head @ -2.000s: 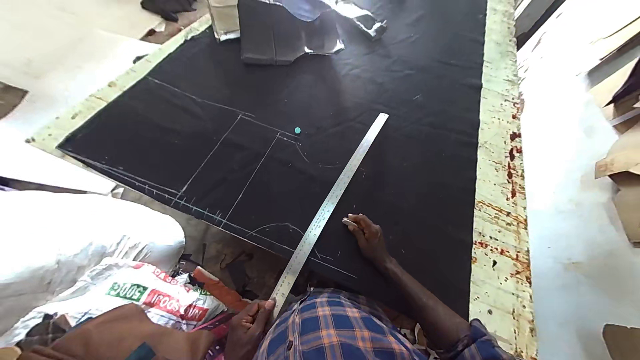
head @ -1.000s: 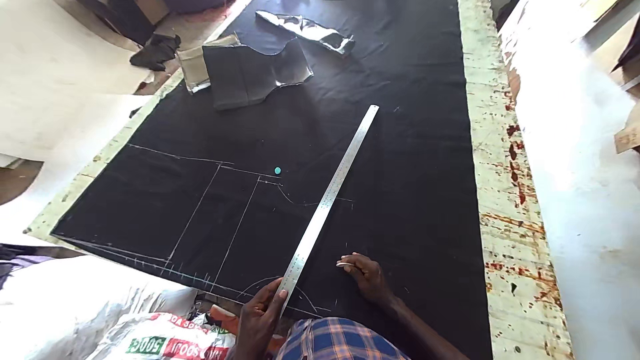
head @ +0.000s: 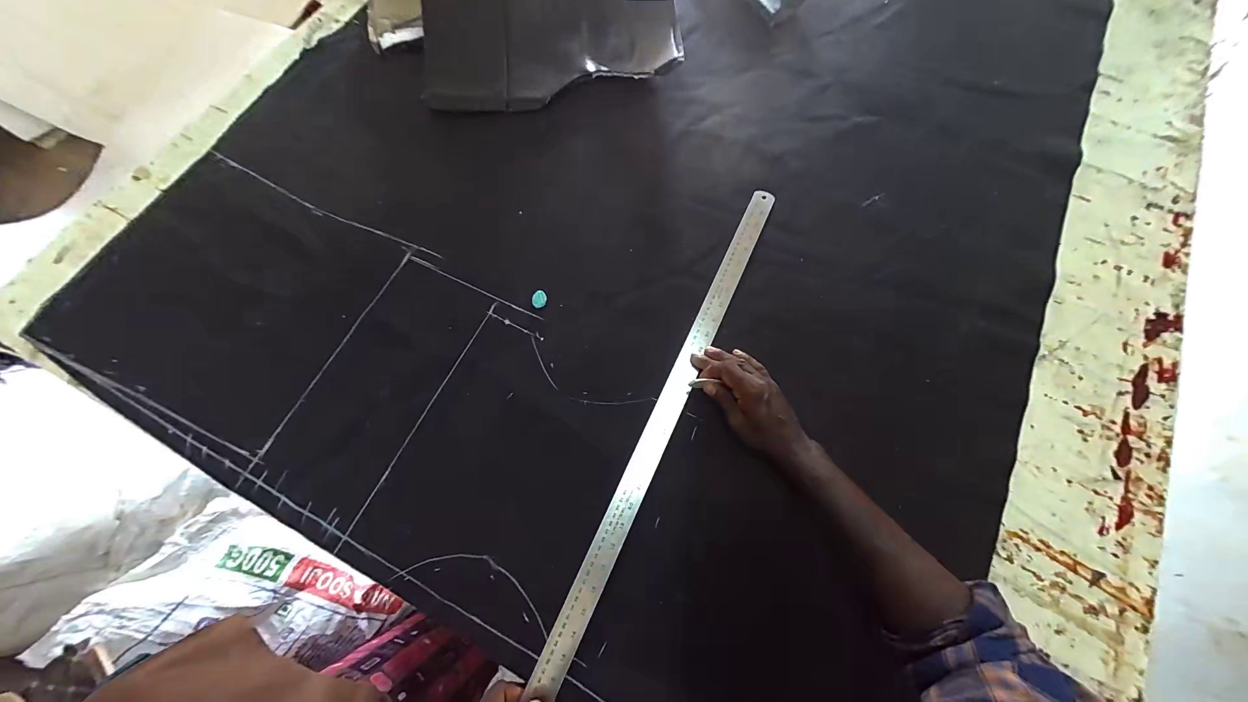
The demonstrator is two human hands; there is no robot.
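Note:
A long metal ruler [head: 651, 444] lies slantwise across black cloth [head: 829, 468] marked with white lines and curves. My right hand [head: 746, 395] rests at the ruler's right edge near its middle, with a small pale piece, perhaps tailor's chalk [head: 706, 383], pinched between the fingers. Only the fingertips of my left hand [head: 505, 692] show at the bottom edge of the view, touching the ruler's near end; the rest of that hand is out of view. Left of the ruler, a small teal disc [head: 539, 299] sits on the cloth near a drawn line.
Dark folded pattern pieces [head: 546, 58] lie on the cloth at the top. The worn, pale table edge [head: 1102, 322] runs down the right side, with reddish stains. White printed sacks [head: 224, 575] and brown material [head: 234, 668] are below the cloth's near left edge.
My right hand has come up to the ruler's edge, where before it lay apart from it on the cloth. The view has shifted closer, leaving my left hand mostly out of frame.

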